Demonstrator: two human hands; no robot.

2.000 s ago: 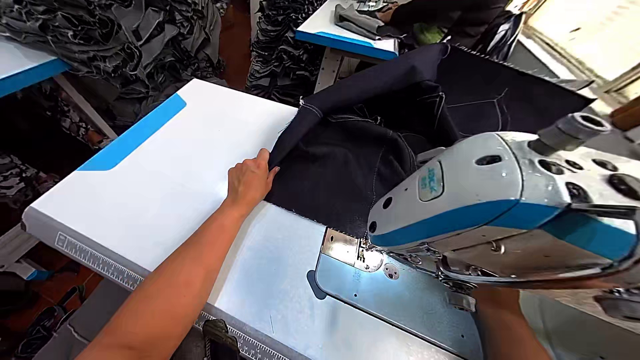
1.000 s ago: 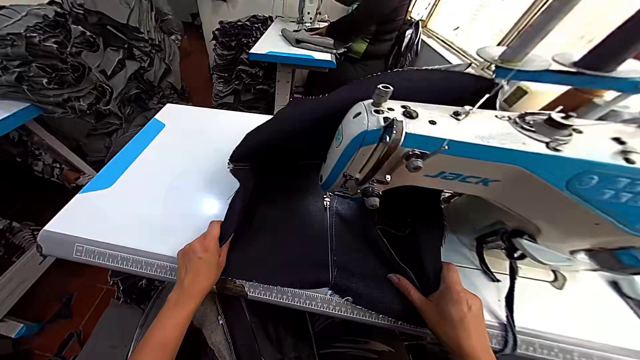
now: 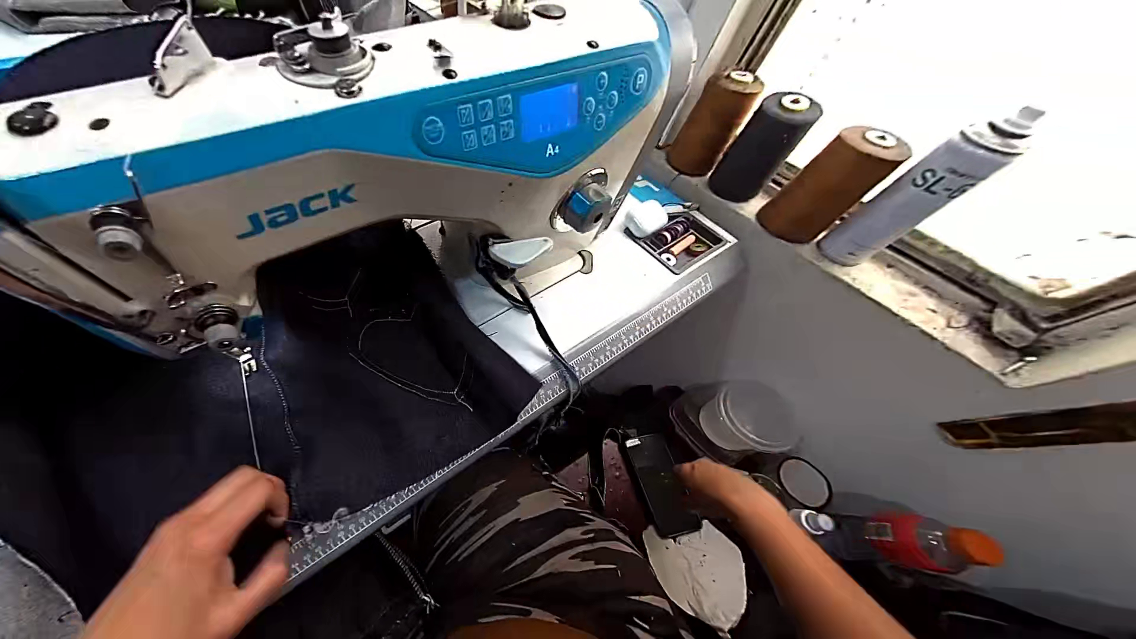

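Dark denim fabric (image 3: 373,390) with pale stitching lies under the white and blue Jack sewing machine (image 3: 382,186) and reaches the table's front edge. The presser foot (image 3: 247,359) is over the cloth, beside a seam. My left hand (image 3: 222,541) is at the fabric's near edge, fingers bent around loose threads (image 3: 324,524); whether it grips them is unclear. Down at the right, below table height, my right hand (image 3: 710,488) touches the side of a black smartphone (image 3: 661,484); its fingers are partly hidden, so its hold cannot be told.
Thread cones (image 3: 765,146) and a spray can (image 3: 923,191) stand on the window ledge. A small parts tray (image 3: 683,241) is set in the table's right end. Plastic containers (image 3: 750,417) and a bottle with an orange cap (image 3: 932,541) are low at the right, beside the wall.
My right hand has left the fabric and moved down to the phone at the right. My left hand stays near the cloth's front edge. The view has swung far to the right.
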